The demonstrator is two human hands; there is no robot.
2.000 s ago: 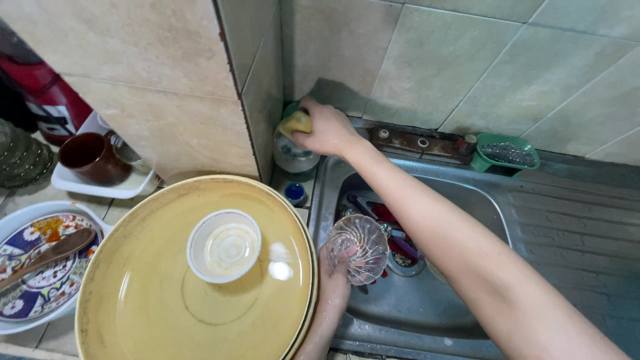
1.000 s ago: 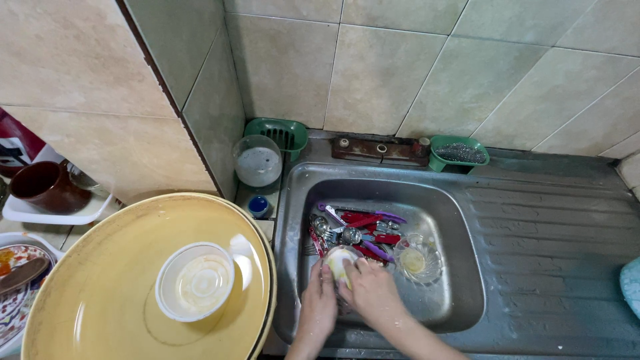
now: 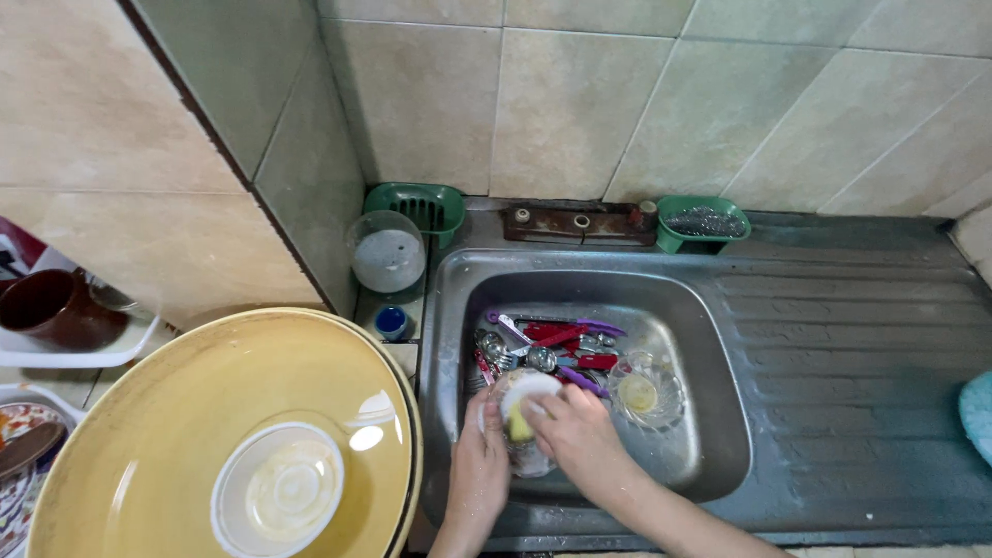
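Over the metal sink (image 3: 717, 473), my left hand (image 3: 482, 457) holds a clear glass bowl (image 3: 531, 463) by its side. My right hand (image 3: 577, 434) presses a yellow sponge (image 3: 519, 425) with white suds into that bowl. Beyond them, cutlery with red and purple handles (image 3: 562, 335) lies in the basin. A second clear glass bowl (image 3: 645, 391) rests on the basin floor, right of the cutlery. The underside of the held bowl is partly hidden by my fingers.
Large yellow plates (image 3: 155, 403) bear a white bowl (image 3: 277, 488) at left. Behind the sink stand a container of whitish liquid (image 3: 387, 260), a blue cap (image 3: 392, 322), a green soap dish (image 3: 422, 203) and a green holder with a metal scourer (image 3: 704, 223).
My right hand has come from the container in the back corner, sponge in hand, down to the glass bowl. Both hands are now together over the sink; the view has shifted.
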